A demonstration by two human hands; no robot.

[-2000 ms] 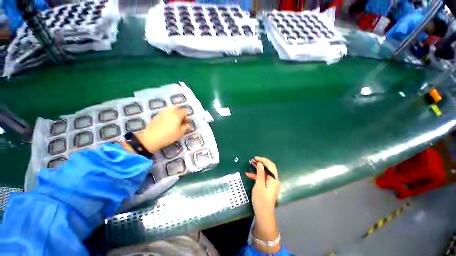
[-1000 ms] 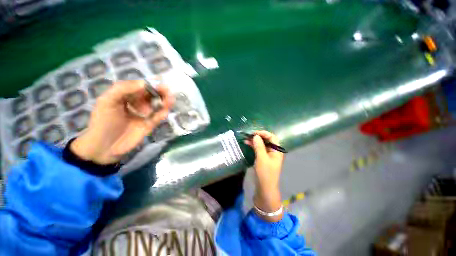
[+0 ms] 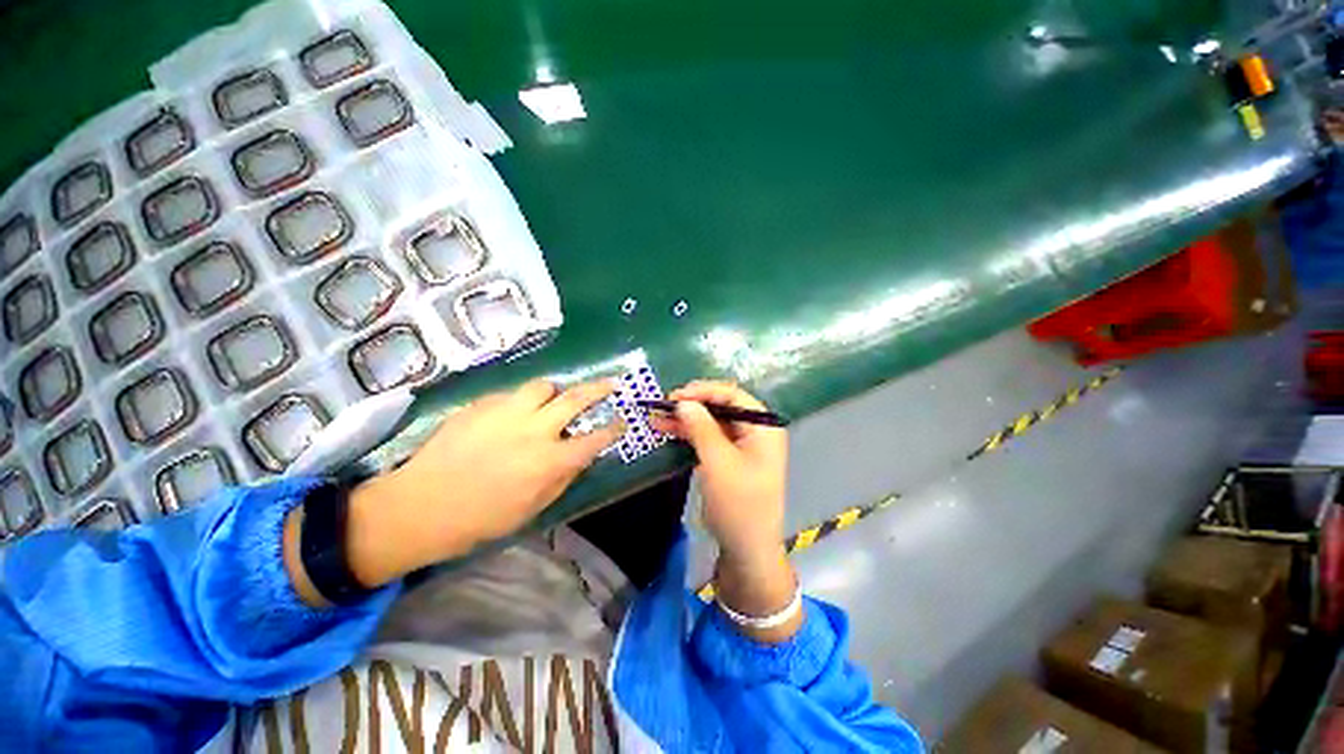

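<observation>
The adhesive sheet (image 3: 638, 386), white with a dark purplish grid, lies at the bench edge. My right hand (image 3: 737, 460) holds the black tweezers (image 3: 752, 416), their tip over the sheet. My left hand (image 3: 479, 464) is left of the sheet, with a silver-grey watch case (image 3: 593, 421) at its fingertips, mostly hidden by the fingers. The translucent blister tray (image 3: 469, 170) at the left holds rows of silver-grey housings; one pocket near its right side is without a housing. Two tiny white-edged pieces (image 3: 630, 307) lie on the green surface beyond the sheet.
A white paper scrap (image 3: 553, 102) lies beyond the tray corner. An orange and yellow object (image 3: 1256, 77) is at the far right of the bench. Below the bench edge are a red stool or crate (image 3: 1142, 307), striped floor tape (image 3: 1032, 420) and cardboard boxes (image 3: 1150, 656).
My left hand has taken a case from the tray and carried it right, down to the adhesive sheet. My right hand has brought the tweezers over the sheet. The view has tilted down.
</observation>
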